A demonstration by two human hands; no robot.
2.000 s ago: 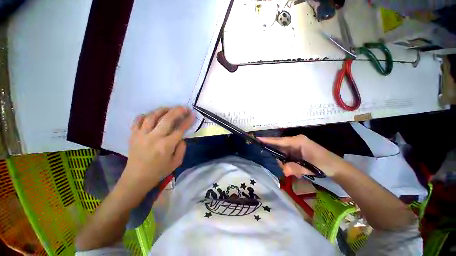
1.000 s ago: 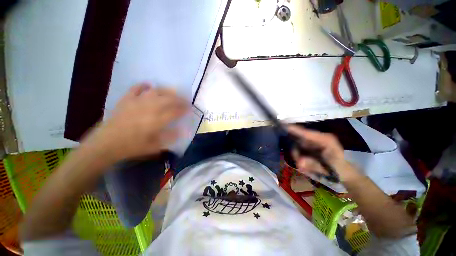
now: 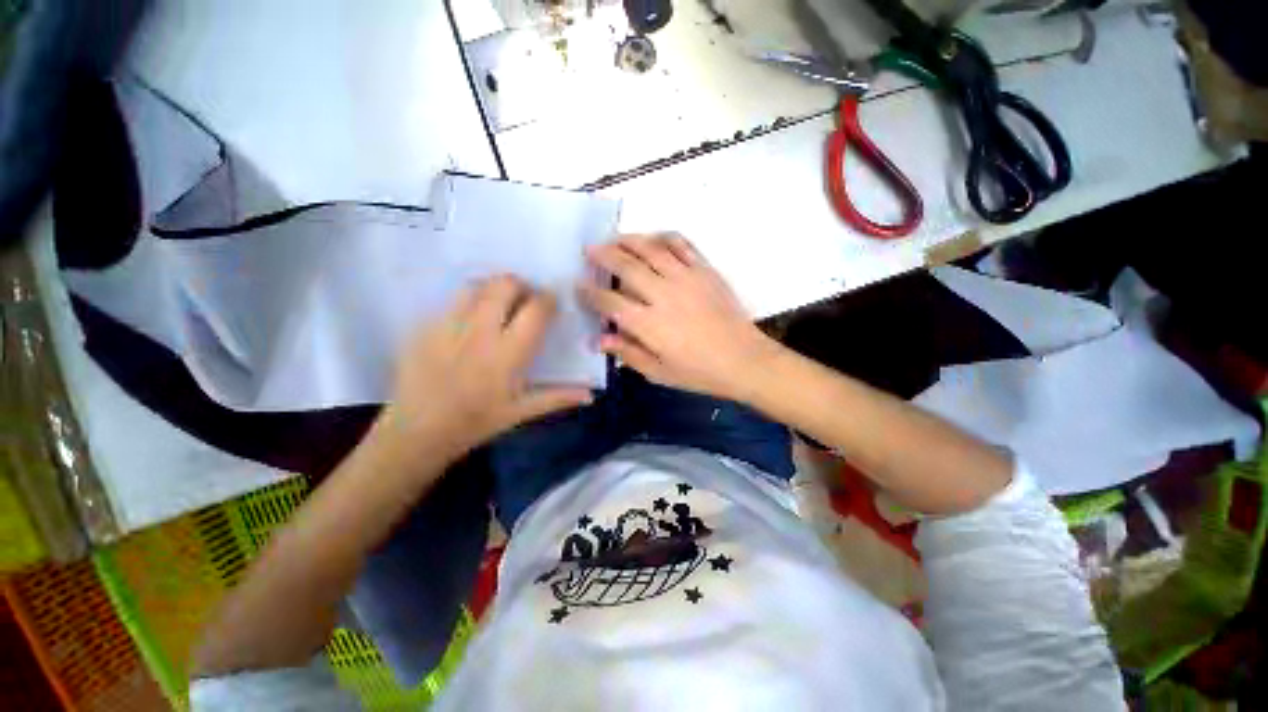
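Note:
A fabric panel (image 3: 334,299), white side up with dark maroon edges, lies in folds across the table's left part. Its squared end reaches the table's front edge near my lap. My left hand (image 3: 480,355) rests on the white side near this end, thumb and fingers apart, slightly blurred. My right hand (image 3: 675,313) has its fingertips and thumb at the panel's right edge, gripping it. Black-handled shears (image 3: 1008,160) lie at the right of the table, partly over green-handled scissors (image 3: 911,63). Red-handled scissors (image 3: 872,174) lie just left of them.
The white table (image 3: 751,237) has a brown tape patch on its front edge. White and maroon pieces (image 3: 1064,390) hang or lie below right. Green baskets (image 3: 195,598) stand at lower left and lower right, with an orange one at far left. Small round metal parts (image 3: 636,54) are at the top.
The black shears have left my right hand and lie on the table. My right hand has moved left to the panel edge. The panel is now folded and shifted, and the view has turned.

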